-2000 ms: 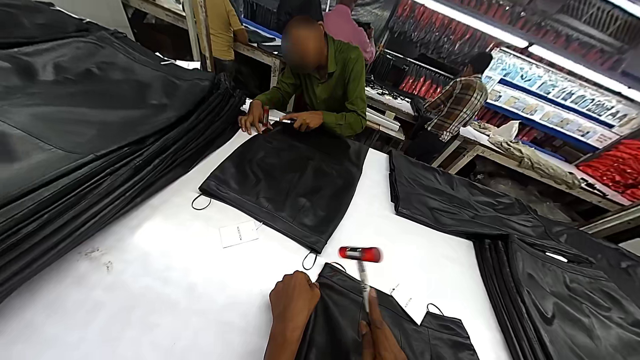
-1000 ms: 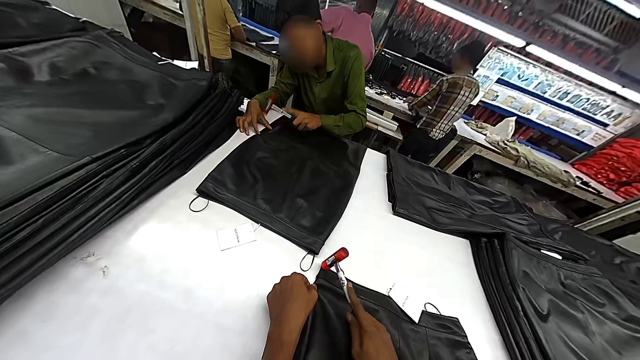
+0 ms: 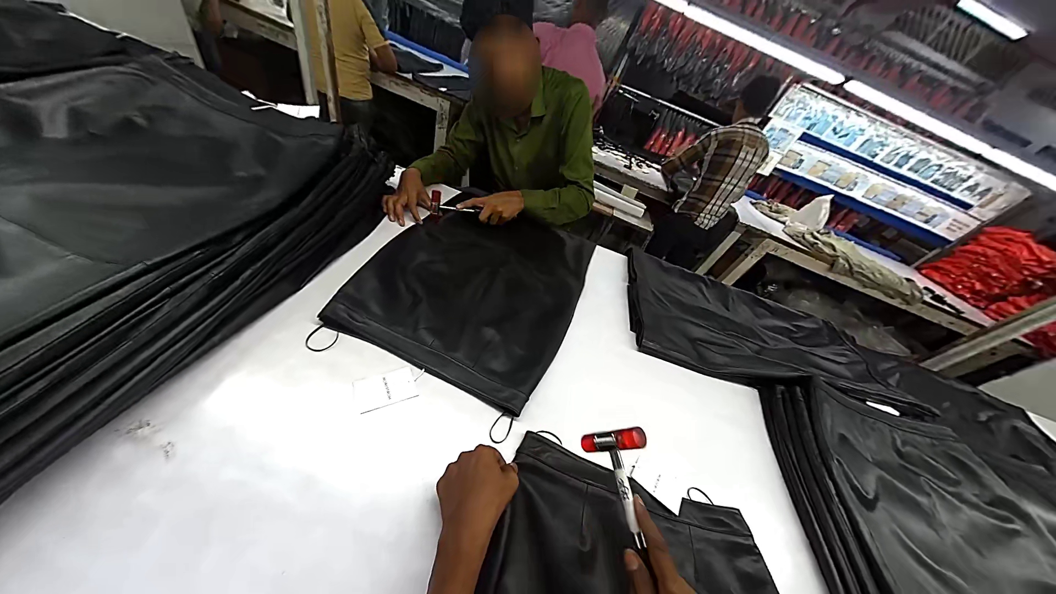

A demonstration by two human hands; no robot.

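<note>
A black leather-look skirt with hanging loops lies at the bottom of the view. My left hand, its fingers curled, rests at the skirt's upper left corner; whether it pinches the edge is hidden. My right hand grips the handle of a mallet with red faces, its head raised over the waistband. A white tag lies beside the waistband.
Across the white table, a co-worker in a green shirt holds another mallet at a black skirt. Black garments are piled at left and right. Other people stand behind.
The mallet in my right hand was at the waistband's left corner one second ago; it has moved right and away from that corner. My left hand has stayed at the corner.
</note>
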